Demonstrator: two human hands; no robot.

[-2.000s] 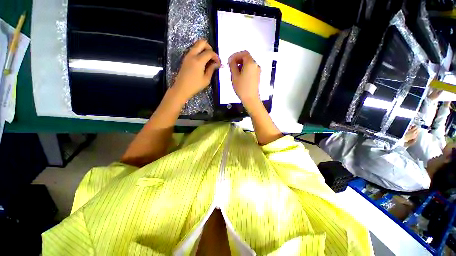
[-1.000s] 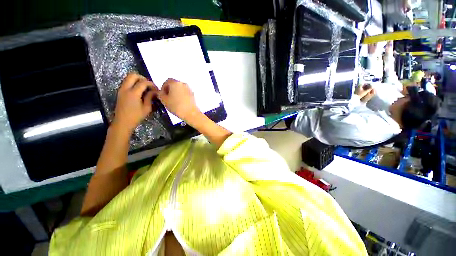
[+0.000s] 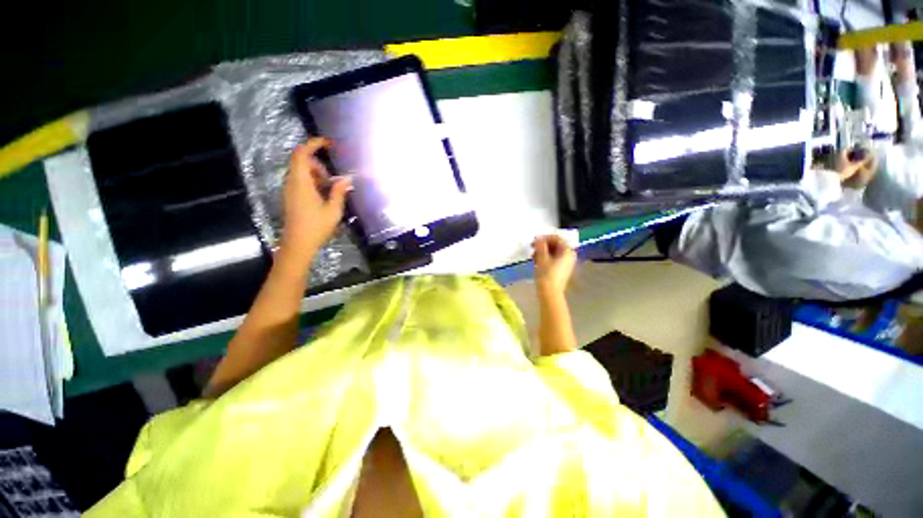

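Observation:
The tablet (image 3: 397, 152) lies tilted on silvery wrap (image 3: 268, 121), its screen lit pale, with round icons in the dark strip at its near end. My left hand (image 3: 312, 202) is at the tablet's left edge, fingertips and thumb over the rim. A small pale spot shows by the thumb; whether the hand grips anything is hidden. My right hand (image 3: 553, 261) is off the tablet, to its right at the bench's front edge, fingers pinched on a small white strip (image 3: 570, 238).
A dark tablet (image 3: 182, 218) lies at left on a white sheet (image 3: 76, 212). Papers (image 3: 25, 314) with a pencil (image 3: 44, 258) lie far left. Wrapped tablets (image 3: 698, 111) stand right of the white sheet. A person in a grey smock (image 3: 744, 243) sits at right, near a red tool (image 3: 731, 386).
My right hand has moved from the tablet's left edge to the right, off the tablet. The screen has gone from plain white to a dimmer picture with icons. The camera view has shifted.

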